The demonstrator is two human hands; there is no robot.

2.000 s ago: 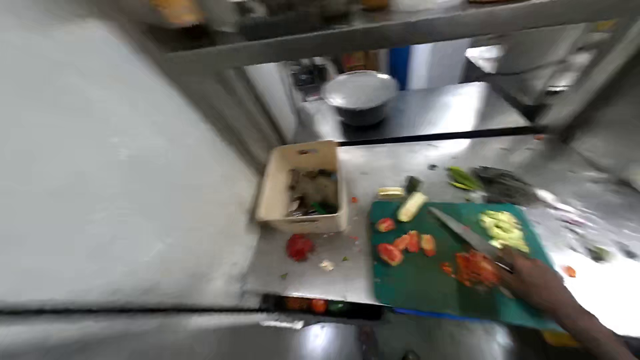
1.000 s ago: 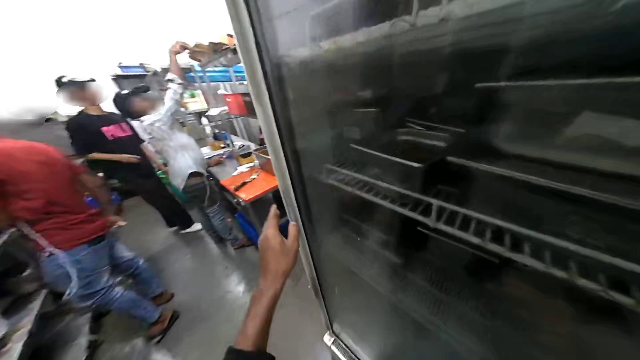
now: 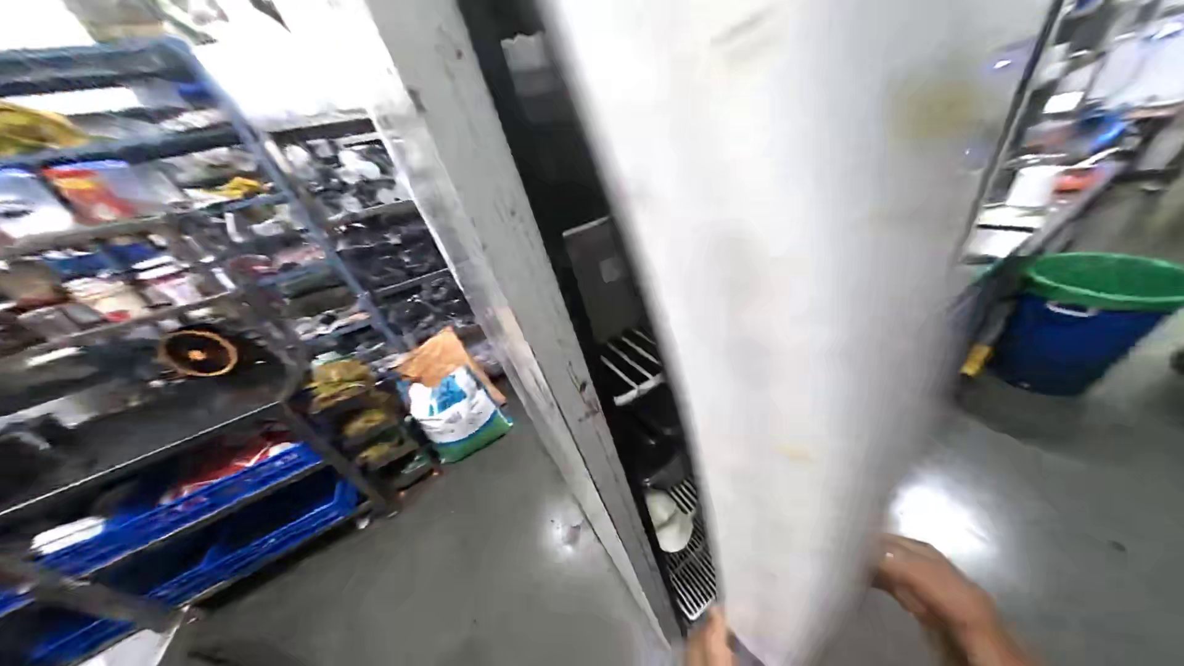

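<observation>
A tall white refrigerator door [image 3: 786, 324], blurred, stands ajar in the middle of the view. Through the gap on its left show wire shelves [image 3: 634, 365], dark containers and a pale round item [image 3: 668, 523] low inside the cabinet. Beside the door's lower left edge, my left hand [image 3: 710, 640] is mostly cut off by the frame. My right hand [image 3: 939, 597] is at the lower right edge of the door with its fingers bent towards it. Its fingertips are hidden, so its hold is unclear.
Left of the cabinet's grey frame [image 3: 518, 250] stand loaded metal shelves [image 3: 139, 227] with blue crates [image 3: 231, 527] at the bottom. A white, blue and green sack [image 3: 458, 416] rests on the floor. On the right is a blue bin with a green rim [image 3: 1110, 282].
The view has swung widely, from a cutting board and knife, past a glass door with people beyond it, to this white door. The knife held in the oldest frame is out of view.
</observation>
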